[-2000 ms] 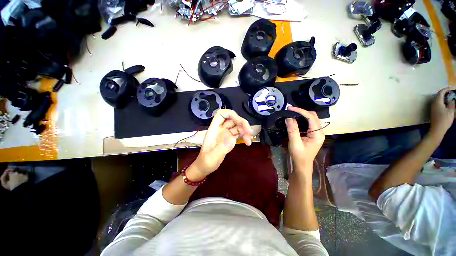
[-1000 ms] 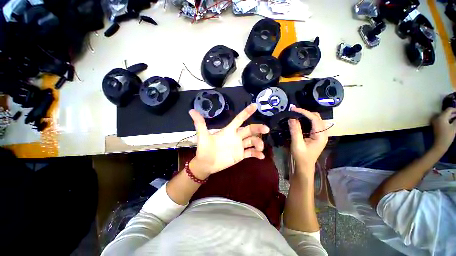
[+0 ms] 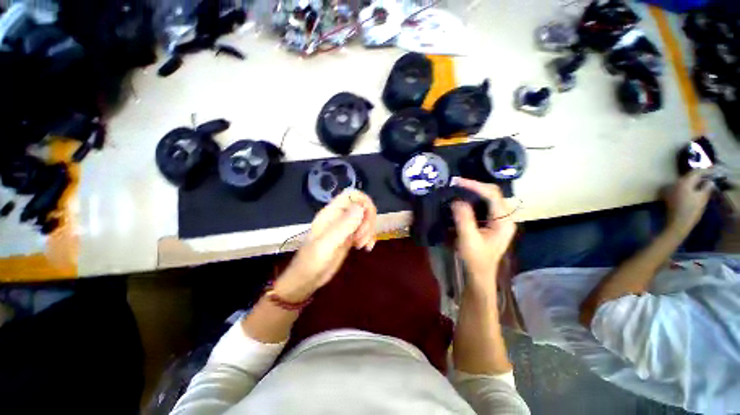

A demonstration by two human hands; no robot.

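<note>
My right hand (image 3: 483, 227) grips a black round housing (image 3: 436, 217) at the front edge of the black mat (image 3: 235, 212). A thin dark wire sticks out to its right. My left hand (image 3: 334, 235) has its fingers drawn together just in front of a housing with a grey face (image 3: 331, 180). It is blurred, and I cannot tell if anything is between the fingertips. A housing with a bright silver-white face (image 3: 424, 173) stands just behind the held one. More housings stand along the mat, one at its right end (image 3: 503, 158) and two at its left (image 3: 245, 164).
Several housings (image 3: 408, 132) stand behind the mat. Dark parts (image 3: 49, 190) lie at left. Wired metal parts (image 3: 312, 24) lie at the back. A small metal part (image 3: 532, 100) and dark units (image 3: 637, 89) lie at right. Another person's hand (image 3: 688, 198) holds a unit at the right.
The spread fingers of my left hand have drawn together, and the hand has moved slightly left. My right hand still holds the housing. The view has shifted slightly. The other person's hand now shows more fully.
</note>
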